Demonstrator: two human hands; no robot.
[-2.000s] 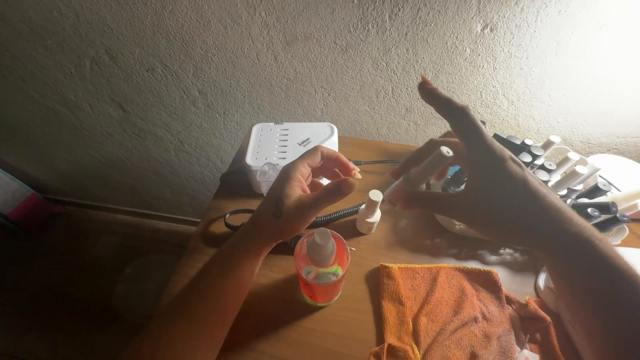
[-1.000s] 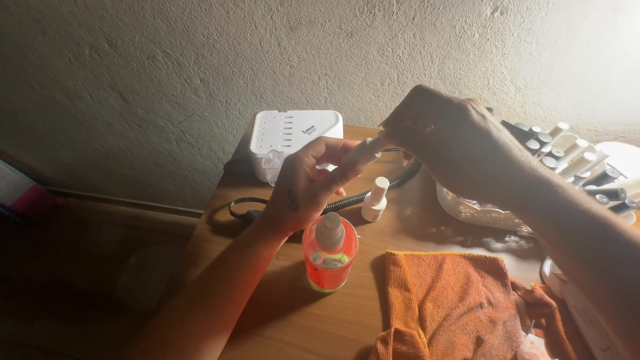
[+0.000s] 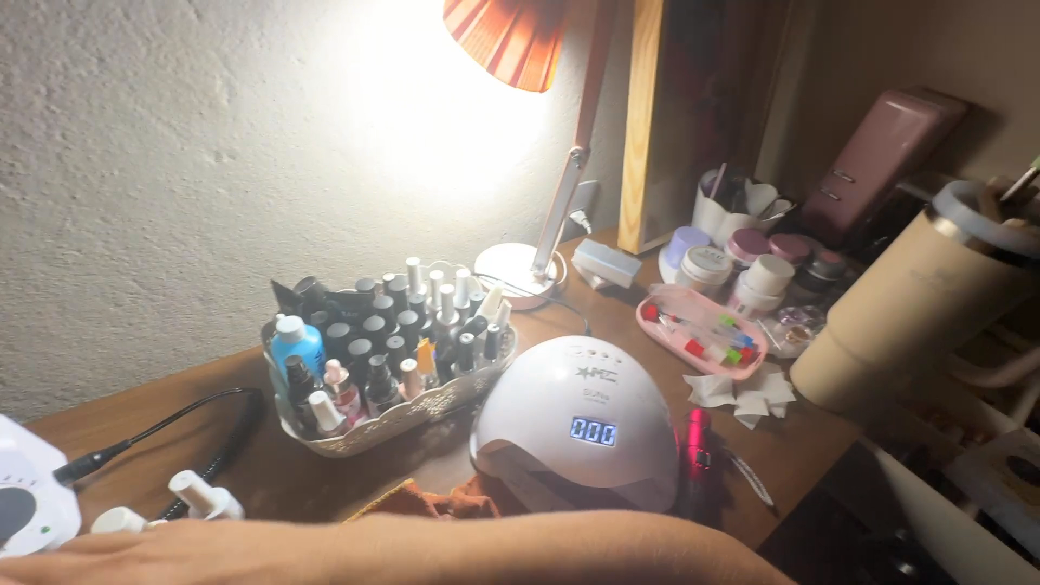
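My right forearm stretches across the bottom of the view from the right, and the back of my right hand (image 3: pixel 106 555) shows at the lower left corner. Its fingers are mostly cut off or hidden, so what they hold cannot be told. Just beyond the hand are a white bottle with a tall cap (image 3: pixel 195 492) and a round white cap (image 3: pixel 120 520). The white nail drill control box (image 3: pixel 32 479) sits at the left edge, a black cable plugged into it. An orange cloth (image 3: pixel 443 500) lies partly behind my forearm. My left hand is out of view.
A white openwork basket (image 3: pixel 382 431) full of nail polish bottles stands near the wall. Right of it are a white nail lamp (image 3: pixel 581 414), a desk lamp (image 3: pixel 520 272), a pink tray (image 3: pixel 751 366), jars (image 3: pixel 705 266), a pink-lit pen-like tool (image 3: pixel 699 443) and a beige tumbler (image 3: pixel 894 301).
The view has swung far to the right. Earlier both hands were raised around a small white bottle; now my left hand is out of view and my right hand is low at the left.
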